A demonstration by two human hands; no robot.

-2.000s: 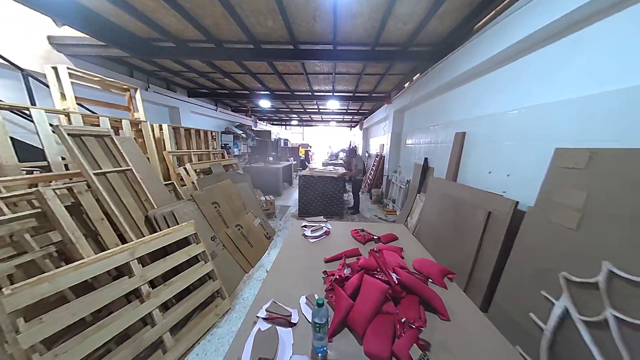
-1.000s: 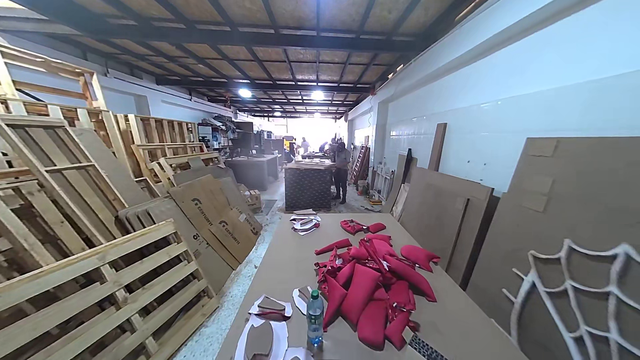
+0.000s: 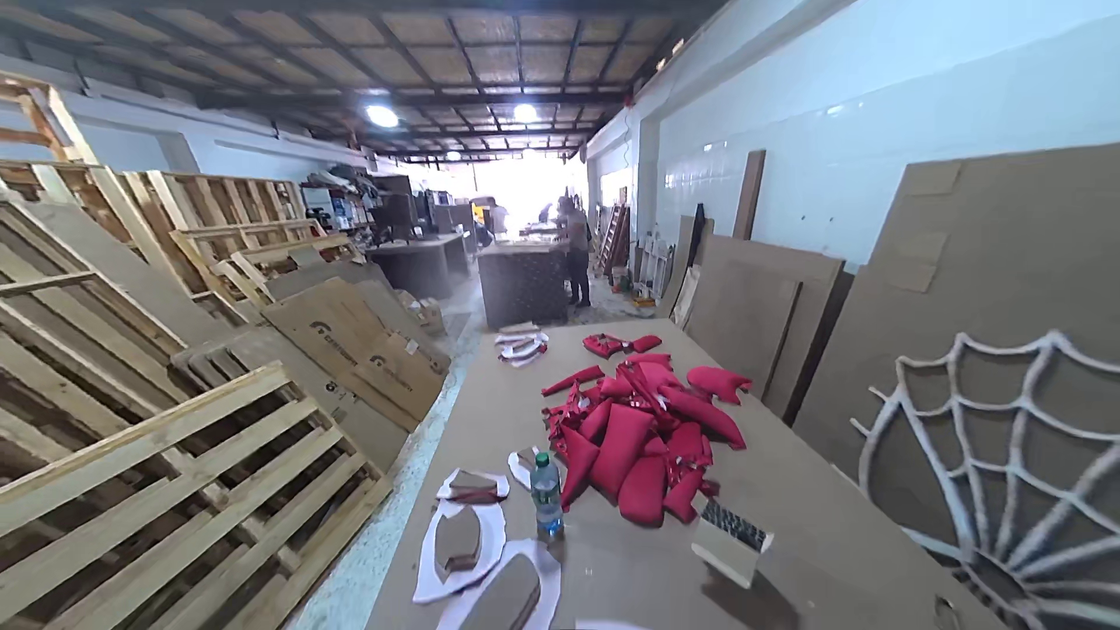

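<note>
Neither my left hand nor my right hand shows in the head view. Below me stretches a long brown-topped table (image 3: 630, 569). A pile of red fabric-covered padded pieces (image 3: 621, 446) lies across its middle. Just left of the pile stands a clear plastic bottle with a green cap (image 3: 546, 497). White pieces with brown shaped parts on them (image 3: 459, 538) lie along the near left side, and a small stack of similar pieces (image 3: 522, 344) sits at the far end. Right of the bottle is a small light-coloured block with a dark patterned face (image 3: 733, 538), its underside hidden.
Wooden pallets (image 3: 175, 472) and flattened cardboard (image 3: 350, 350) lean along the left. Brown boards (image 3: 752, 306) and a white web-shaped frame (image 3: 1006, 437) stand on the right. Beyond the table, a person (image 3: 577, 249) stands beside a dark patterned block-like bench (image 3: 525, 284).
The view has shifted, bringing more of the table's near right part and the web-shaped frame into sight. The block with the patterned face now shows more fully than one second ago.
</note>
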